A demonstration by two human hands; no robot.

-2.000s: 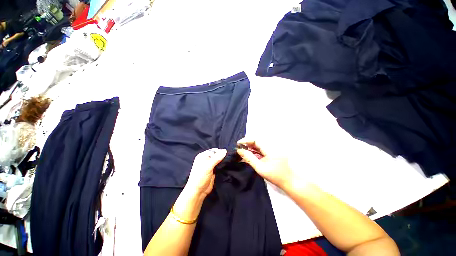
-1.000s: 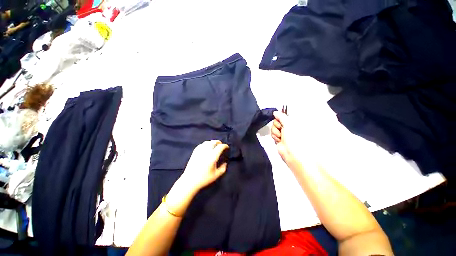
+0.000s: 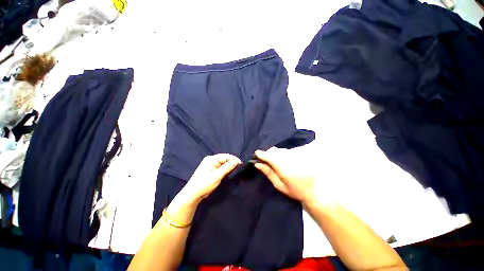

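A dark navy garment [image 3: 228, 106] lies on the white table with its waistband, marked by a thin pale line, at the far end. A shorter upper layer ends partway down over a longer, darker layer [image 3: 239, 227]. My left hand [image 3: 215, 172] pinches the upper layer's edge at the middle of the garment. My right hand [image 3: 278, 172] is close beside it, its fingers closed at the same edge. A small dark tool seems to show at the right fingertips, mostly hidden. A small flap of cloth sticks out at the garment's right side.
A long narrow navy stack [image 3: 74, 153] lies at the left, with a thin dark strip beside it. Plastic bags and scraps [image 3: 69, 32] lie at the far left. A large crumpled navy heap [image 3: 414, 95] covers the right. The white table's [image 3: 366, 211] front edge curves near my red apron.
My right hand has moved back in from the garment's right side, where it held a flap with tool points showing. Both hands now meet at the middle. The flap is released.
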